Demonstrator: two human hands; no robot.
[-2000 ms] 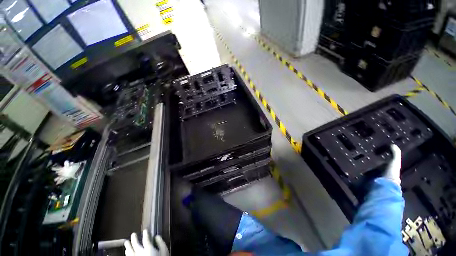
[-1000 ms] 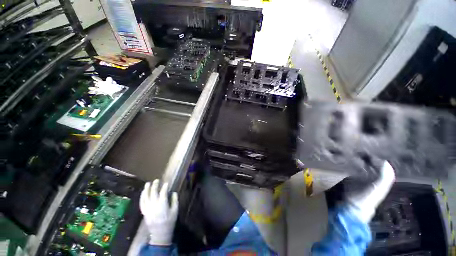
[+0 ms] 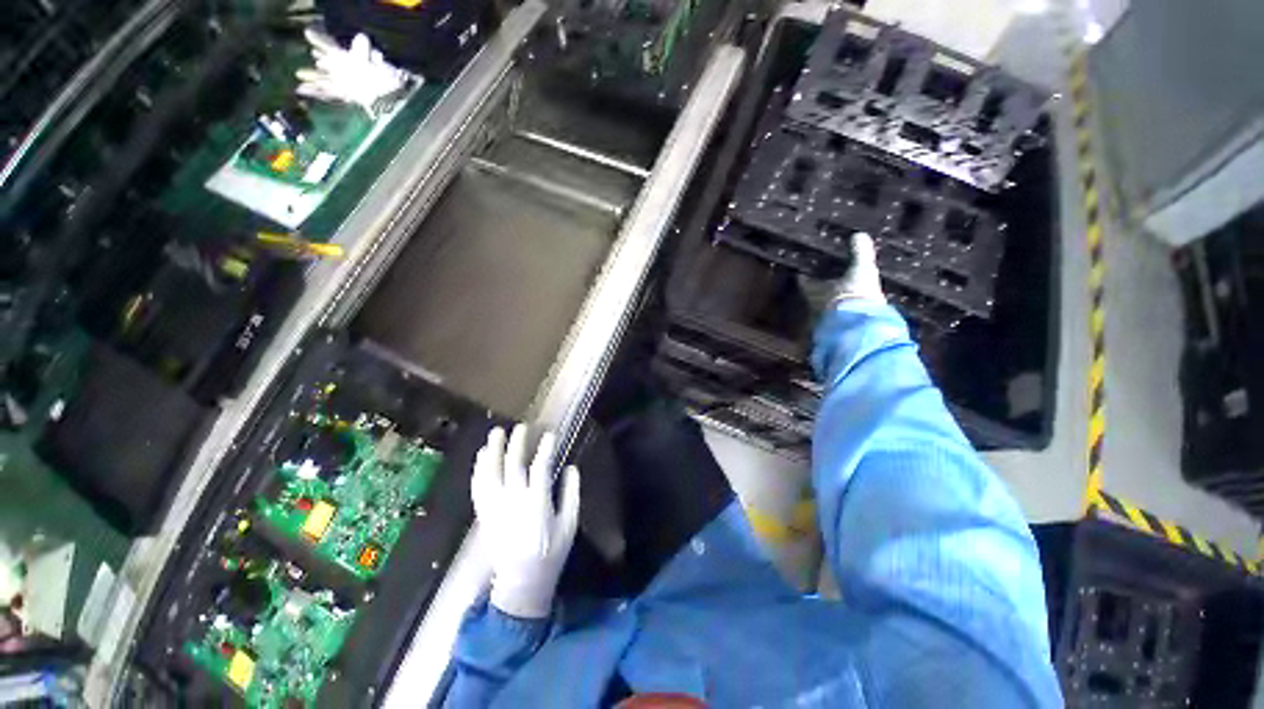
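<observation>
My right hand [image 3: 862,270], in a white glove, holds the near edge of a black pallet cover [image 3: 866,215] with cutouts and studs, over the black tote [image 3: 1029,402] at the upper right. The thumb lies on top; the other fingers are hidden. Another black cover [image 3: 915,97] is in the tote just beyond it. My left hand [image 3: 524,519], gloved in white, rests with fingers spread on the silver conveyor rail and holds nothing visible. Left of it, a black carrier [image 3: 464,471] bears two green circuit boards [image 3: 340,492].
Beyond the far rail [image 3: 374,229], the green-matted shelf holds a sample board [image 3: 298,159], spare gloves [image 3: 354,72], a yellow stick [image 3: 301,245] and black trays [image 3: 132,429]. Another black tote [image 3: 1130,623] is at lower right. Yellow-black tape [image 3: 1095,277] marks the floor.
The right hand has swung the cover from the lower-right tote left and over the tote beside the rail. The view has turned, bringing both circuit boards into sight. The left hand stays on the rail.
</observation>
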